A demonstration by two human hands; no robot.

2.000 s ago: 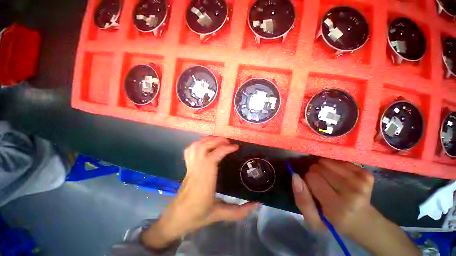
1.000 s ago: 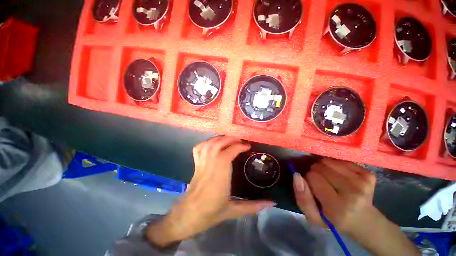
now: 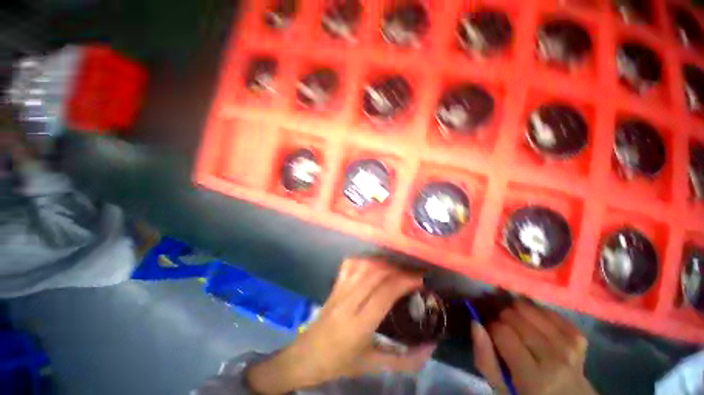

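Observation:
A round electronic unit [image 3: 419, 315], dark with a thin shiny rim and a pale part on its face, is at the bench's near edge. My left hand [image 3: 359, 328] is closed around its left side, fingers at the top and thumb below. My right hand [image 3: 533, 343] holds a slim blue tool [image 3: 494, 351] like a pencil, to the right of the unit. The tool's tip is apart from the unit. The coral-red foam tray [image 3: 301, 212] lies beyond my hands, with similar units in most pockets. Its near left corner pocket is empty. The picture is blurred.
A small red box [image 3: 106, 89] is on the bench at the upper left, beside a pale blurred thing. Another person's grey sleeve [image 3: 62, 239] is at the left. Blue bins [image 3: 255, 295] are below the bench edge. A white crumpled thing [image 3: 683, 379] is at the lower right.
The view has shifted, so the tray shows more rows and my hands sit lower. My left hand has closed in on the unit, which it was apart from before. My right hand still holds the tool.

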